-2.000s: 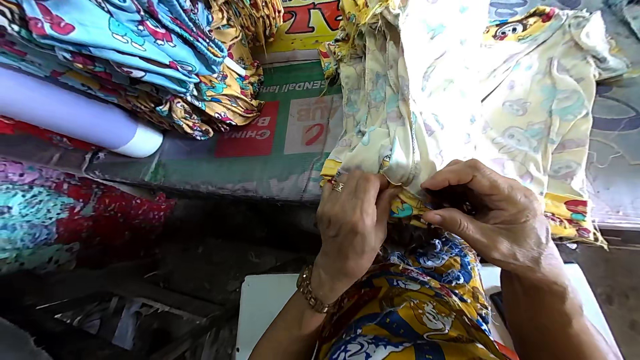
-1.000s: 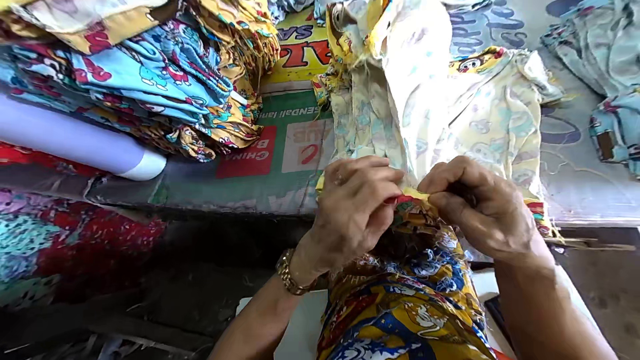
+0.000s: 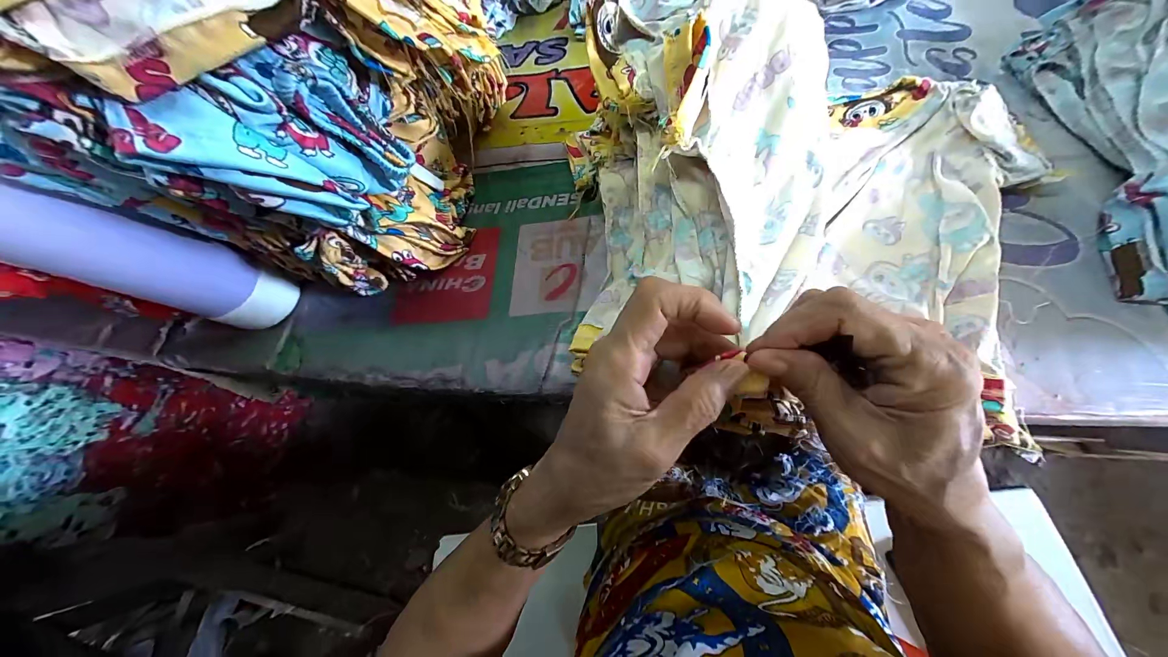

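Observation:
My left hand, with a bracelet at the wrist, pinches the yellow and red hem of a pale printed cloth garment between thumb and fingers. Right beside it, my right hand pinches the same hem, the fingertips of both hands nearly touching. A small dark object, too hidden to name, sits within my right hand's curled fingers. The garment reaches up across the table in gathered layers, inside out. Another pale garment with a yellow neckline lies to its right. Patterned yellow and blue cloth covers my lap.
Piled printed garments lie at the upper left, above a lavender roll. The table edge runs beneath my hands' level at left. Light blue garments lie at far right. A white seat shows below.
My hands have come closer together at the hem, and the right hand's fingers have closed in on it. The view has shifted, showing more at the right.

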